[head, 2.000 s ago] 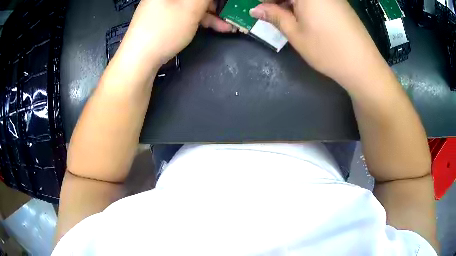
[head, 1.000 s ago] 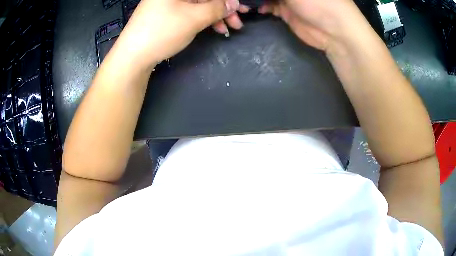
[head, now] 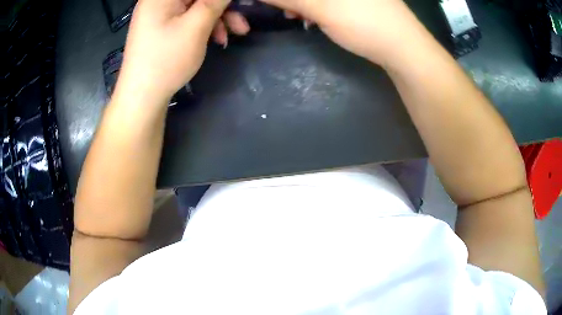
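Observation:
A dark, dull black part, apparently a black plastic housing point(head: 265, 15), is at the top edge of the picture and partly cut off. My left hand point(head: 179, 43) holds its left side, with fingertips showing under it. My right hand point(head: 333, 18) is at its right side, fingers curled against it. The upper parts of both hands are out of the picture. No green circuit board shows between the hands; whether one is inside the housing I cannot tell.
An assembled unit with a silver-white module point(head: 457, 17) lies beyond my right forearm. Black housings point(head: 114, 66) lie left, partly behind my left arm. Glossy blister trays point(head: 28, 147) stand at far left. Black parts point(head: 547, 46) lie far right. A red stool point(head: 545, 178) is below the bench mat point(head: 283, 135).
Two seconds ago the hands held a green board with a silver-white end; now a dark part is between them. Since one second ago both hands have shifted left in the picture.

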